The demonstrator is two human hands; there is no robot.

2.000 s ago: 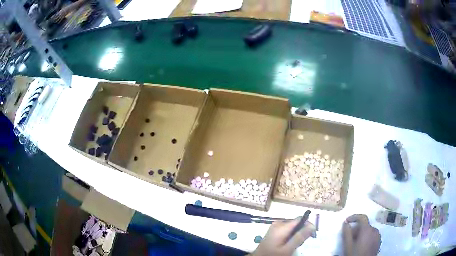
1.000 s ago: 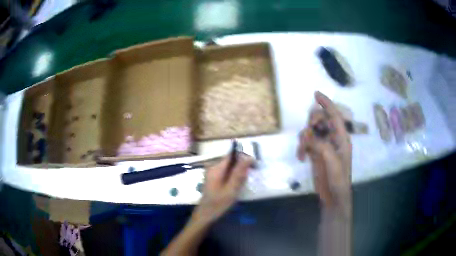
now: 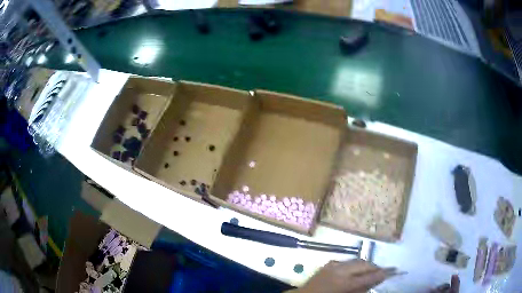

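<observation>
A hammer (image 3: 260,236) with a long black grip and silver shaft lies in front of the cardboard trays. My left hand (image 3: 346,278) is at the bottom edge, just below the hammer head, fingers pointing right. A thin dark tip shows at its fingertips; I cannot tell if it is tweezers or if the hand holds it. My right hand (image 3: 450,286) is mostly cut off by the bottom edge; only blurred fingertips show. Beige housings, one with a dark square (image 3: 452,256), and a pink housing (image 3: 490,264) lie at the right. A black housing (image 3: 463,189) lies above them.
Four cardboard trays stand in a row: black squares (image 3: 131,147), sparse black caps (image 3: 212,148), pink caps (image 3: 275,207), beige caps (image 3: 366,200). Green dots (image 3: 269,262) lie near the front edge. A green belt (image 3: 229,51) runs behind. A carton of mixed housings (image 3: 109,264) is below left.
The view has swung back left and up from a second ago. My right hand has dropped to the bottom edge. My left hand is lower in view, below the hammer head.
</observation>
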